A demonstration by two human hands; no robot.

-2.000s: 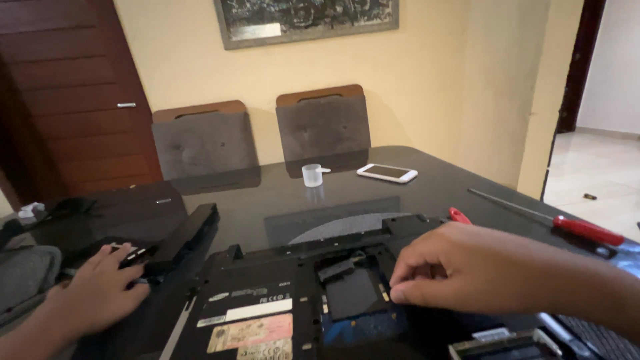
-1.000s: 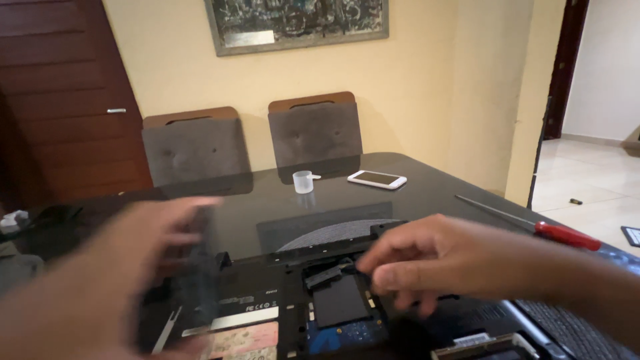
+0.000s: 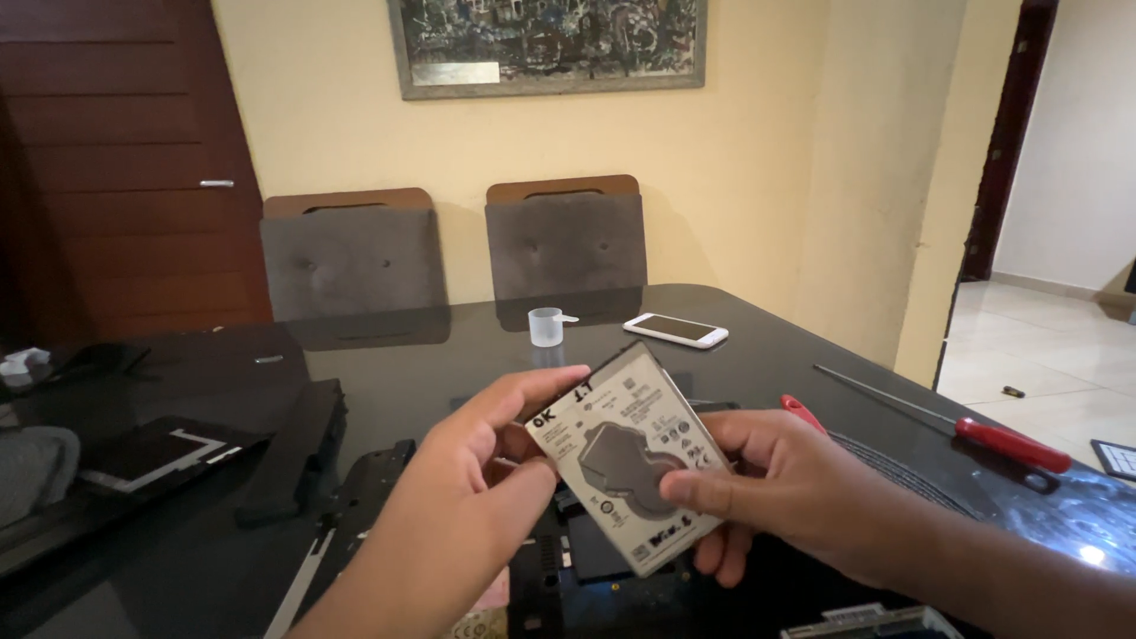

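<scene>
A 2.5-inch hard disk drive (image 3: 632, 461), its labelled face toward me with printed and handwritten marks, is held tilted between both hands. My left hand (image 3: 497, 479) grips its upper left edge. On the right side, my right hand (image 3: 763, 484) pinches it, thumb on the label and fingers behind. Below the drive lies an upside-down Samsung laptop base (image 3: 532, 568) with an open bay, largely hidden by the drive and my hands. A laptop battery (image 3: 297, 453) rests on the table to the left of it.
A red-handled screwdriver (image 3: 1012, 444) lies at the right on the dark glossy table (image 3: 390, 364). Farther back are a clear measuring cup (image 3: 546, 328) and a white smartphone (image 3: 676, 330). A metal-framed part (image 3: 870, 624) sits at the bottom right. Two grey chairs (image 3: 568, 248) stand behind.
My left hand has come from the left side to the middle. My right hand has lifted from beside the laptop's open bay. Both hands now hold the hard drive above the laptop.
</scene>
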